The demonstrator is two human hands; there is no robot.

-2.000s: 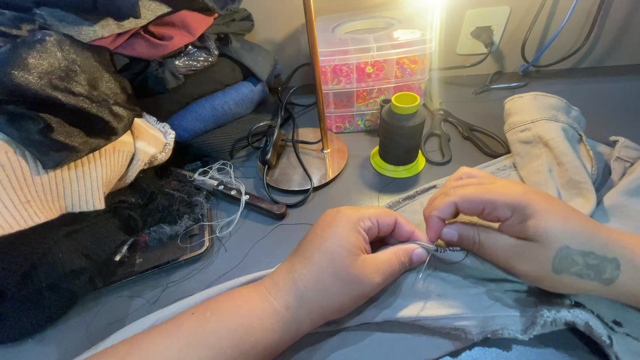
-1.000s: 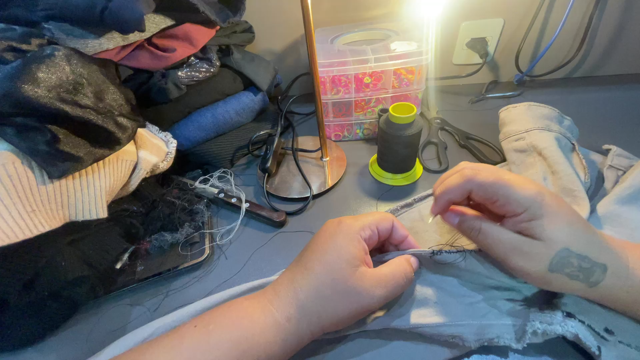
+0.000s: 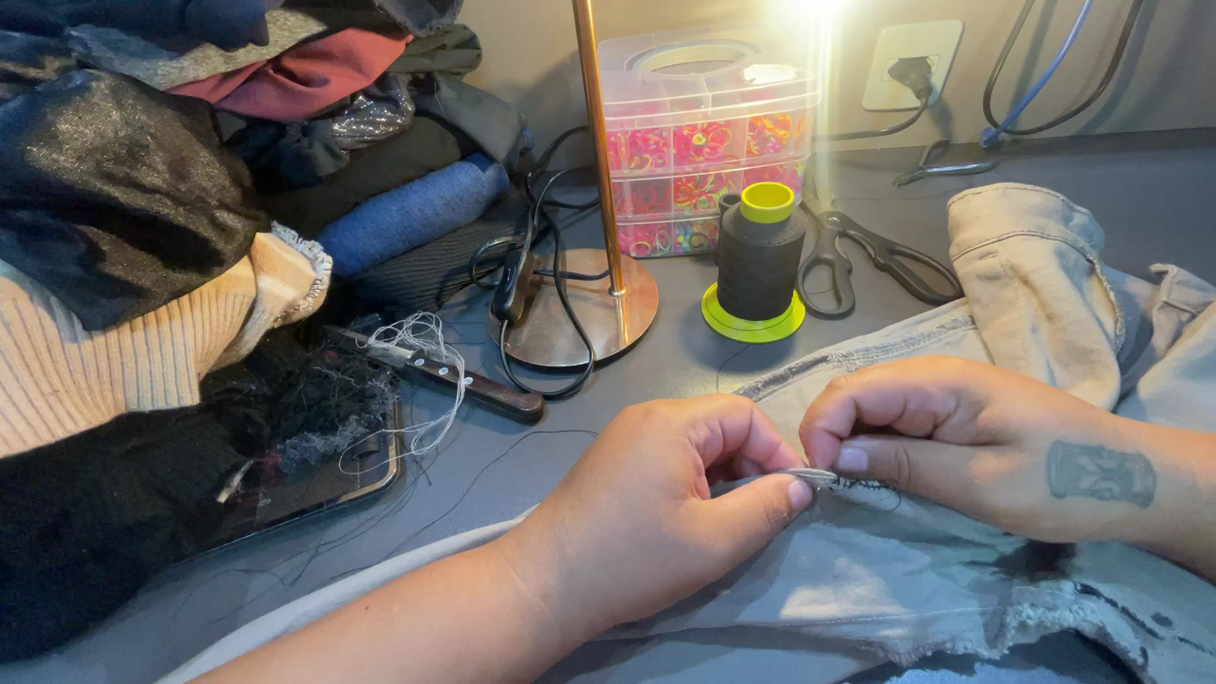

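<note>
A light grey denim garment (image 3: 855, 579) with frayed edges lies across the lower right of the table. My left hand (image 3: 703, 494) pinches a folded edge of it between thumb and forefinger. Right beside those fingertips, my right hand (image 3: 912, 437) has thumb and forefinger pressed together at the same edge, where dark stitches (image 3: 864, 486) show. Whether a needle is between the right fingertips cannot be told. A spool of black thread (image 3: 760, 256) on a lime-green base stands behind the hands, with black-handled scissors (image 3: 879, 256) to its right.
Folded clothes (image 3: 123, 190) are piled at the left. Near them lie a wooden-handled knife (image 3: 475, 385), loose white thread (image 3: 423, 418) and a dark tray-like object (image 3: 389, 465). A lamp base (image 3: 579, 323) with a black cord and a clear case of colourful small bands (image 3: 703, 142) stand behind.
My right hand, raised a little over the fabric one second ago, has come down to the edge beside my left fingertips. The left hand keeps its pinch on the cloth.
</note>
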